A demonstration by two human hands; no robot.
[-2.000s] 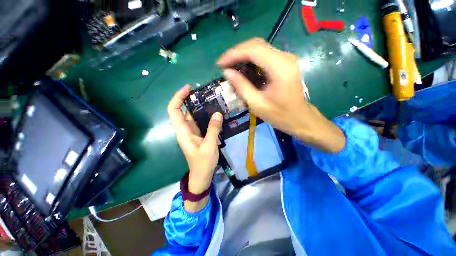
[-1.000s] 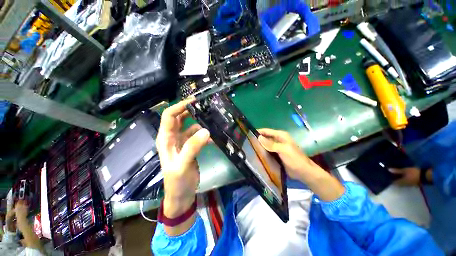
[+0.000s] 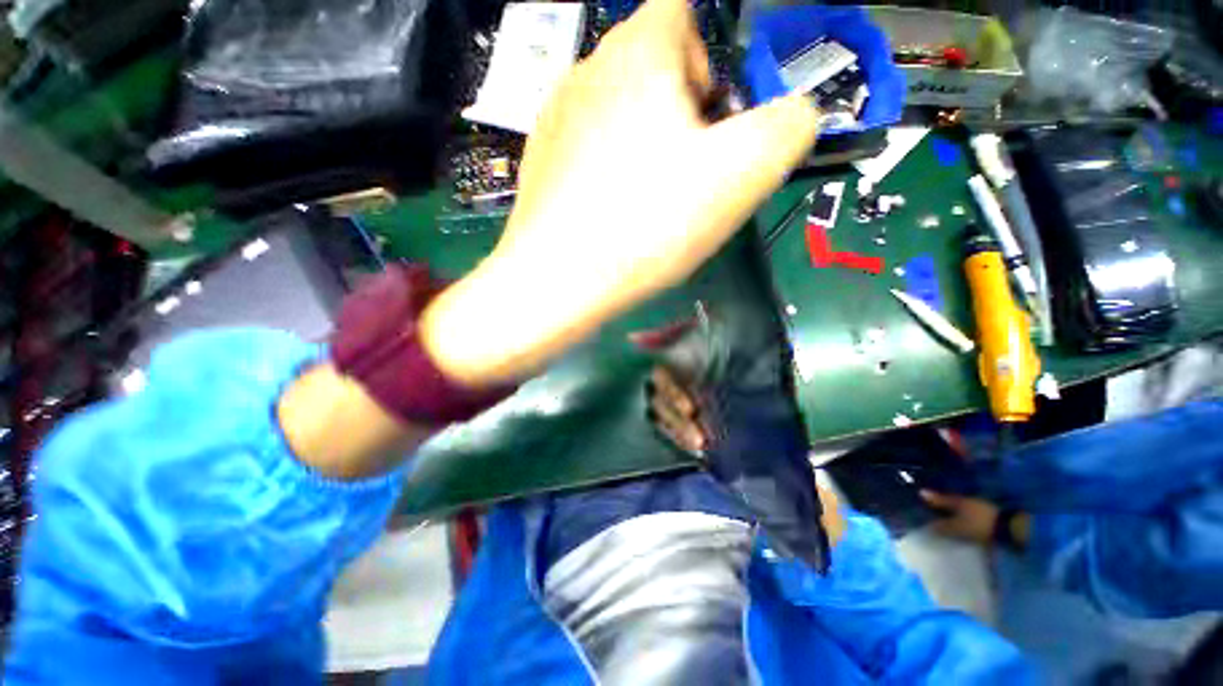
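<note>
The tablet (image 3: 751,362) stands steeply tilted over the bench's front edge. Its glossy dark face is turned to me and shows a reflection of a hand. My left hand (image 3: 604,174), with a maroon wristband, is large and close to the camera. Its thumb and fingers close around the dark upper end of the tablet and cover much of it. My right hand (image 3: 832,516) is mostly hidden behind the tablet's lower right edge; only a bit of skin above the blue sleeve shows. The tablet's back and inside are hidden.
On the green mat at right lie red pieces (image 3: 842,252), a white pen-like tool (image 3: 932,322) and a yellow electric screwdriver (image 3: 1003,328). A blue parts bin (image 3: 879,67) is behind. Other tablets (image 3: 228,302) lie left. Another person's hand (image 3: 963,516) is at right.
The tablet has turned from its open inside to its glossy face. My left hand has risen towards the camera at its upper end. My right hand has gone mostly behind it.
</note>
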